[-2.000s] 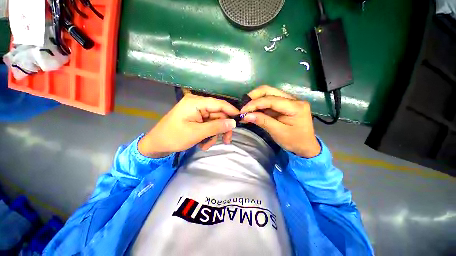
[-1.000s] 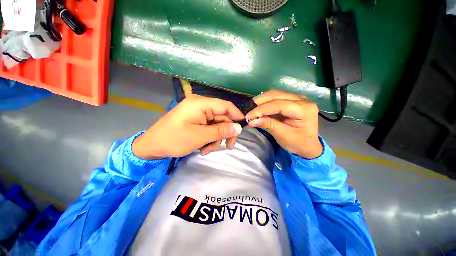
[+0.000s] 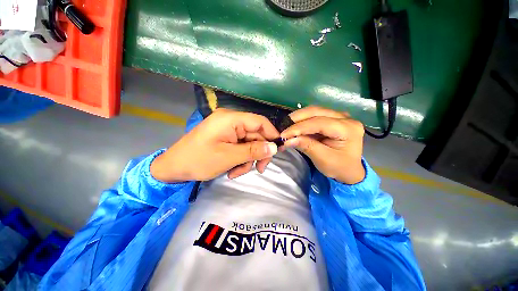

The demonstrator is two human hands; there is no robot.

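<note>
My left hand (image 3: 218, 145) and my right hand (image 3: 329, 142) meet above my lap, just off the bench's front edge. A small black housing (image 3: 279, 141) is pinched between the thumb and index fingertips of my left hand. The right thumb and index fingertips touch its right end, where a tiny pale speck shows. Most of the housing is hidden by the fingers. A black textured band (image 3: 288, 121) is at a finger of my right hand.
Green bench top (image 3: 227, 34) bears a round grey dish (image 3: 298, 4), silvery scraps (image 3: 319, 40) and a black power adapter (image 3: 393, 54) with its cord. An orange-red tray (image 3: 91, 68) at left holds white bags (image 3: 35, 45) and black leads. A black tray (image 3: 483, 113) is at right.
The bench and its things have shifted slightly up in the view. The black housing shows a little more between my fingertips. Both hands keep their pinch.
</note>
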